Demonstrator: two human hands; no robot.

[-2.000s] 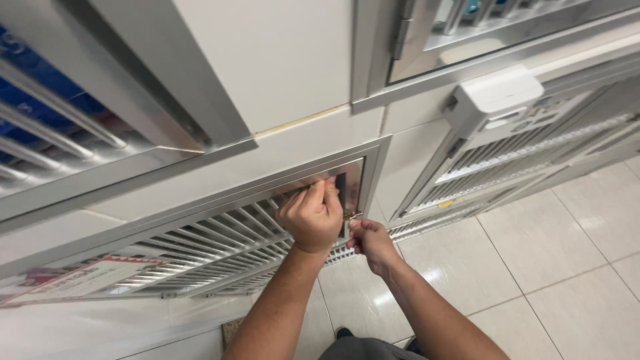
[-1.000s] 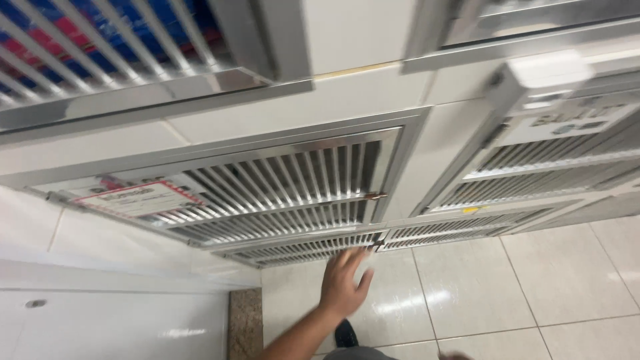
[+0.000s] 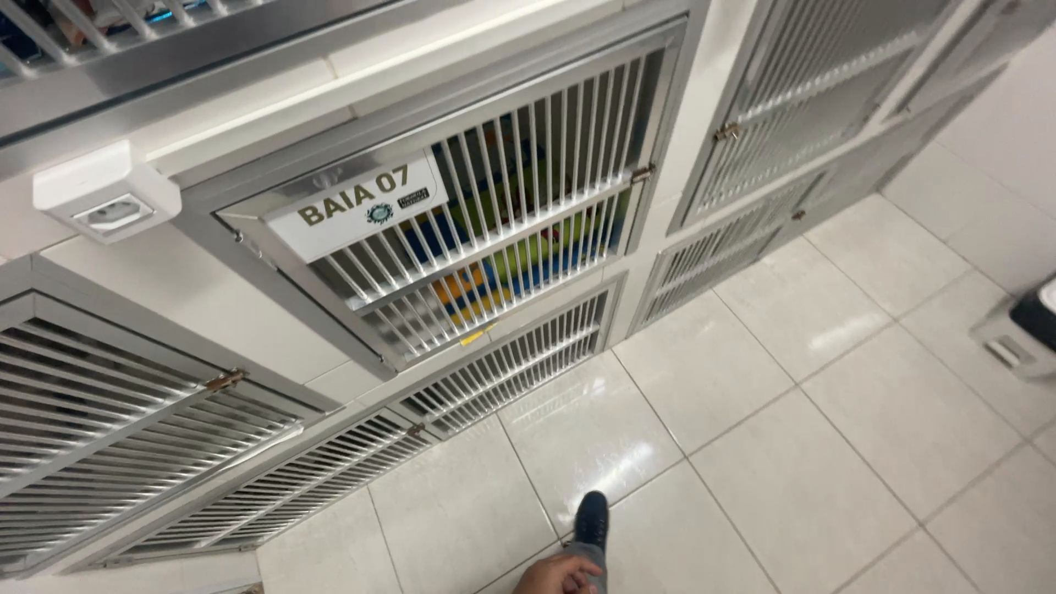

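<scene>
My left hand [image 3: 561, 575] is low in the head view, cut off by the bottom edge, with its fingers loosely curled; whether it holds anything cannot be made out. It hangs above the floor beside my dark shoe [image 3: 591, 518], apart from the cages. My right hand is out of view. A closed barred metal cage door [image 3: 487, 239] stands ahead, with a slide latch [image 3: 642, 174] on its right side and a white sign [image 3: 355, 208] bearing writing. Colourful fabric [image 3: 528, 247] lies behind its bars.
Another barred door [image 3: 107, 404] with a latch [image 3: 224, 379] is at the left. Low grilles [image 3: 511, 363] run along the tiled floor [image 3: 726, 478]. A white socket box [image 3: 107, 194] juts out at the upper left, and a grey and black container [image 3: 1019, 330] stands at the right edge.
Both hands were at the left cage door's latch side two seconds ago. They have come away from it; the left is now low and the right has left the view. The view has swung right.
</scene>
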